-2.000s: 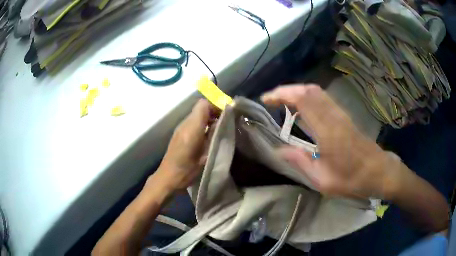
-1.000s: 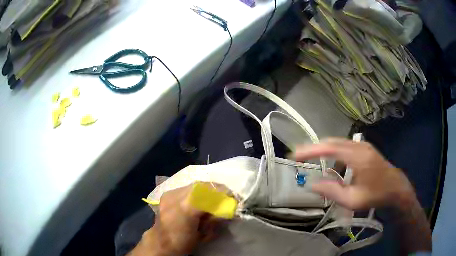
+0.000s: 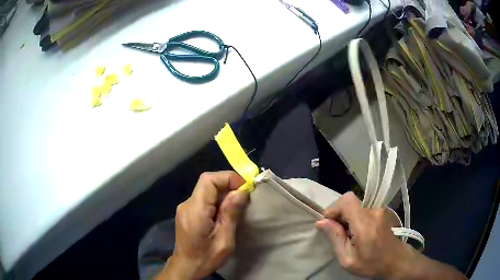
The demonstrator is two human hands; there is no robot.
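A beige tote bag [image 3: 274,229] lies over my lap, its top edge running from a corner down to the right. A yellow binding tape tail [image 3: 234,150] sticks up from that corner. My left hand [image 3: 211,219] pinches the base of the tape tail between thumb and index finger. My right hand [image 3: 364,235] grips the bag's top edge further right. The bag straps [image 3: 378,109] stand up in loops beyond my right hand. The lower part of the bag is cut off by the frame edge.
Green-handled scissors [image 3: 192,56] lie on the white table [image 3: 60,164], with a black cord over its edge. Yellow tape offcuts [image 3: 109,82] lie left of them. A small tethered tool [image 3: 300,15] lies further back. Stacked bags [image 3: 438,93] are at right, and more bags [image 3: 77,22] at upper left.
My right hand has come down and closed on the top edge. The bag has turned, its corner now pointing up-left with the tape tail upright. The straps have shifted right.
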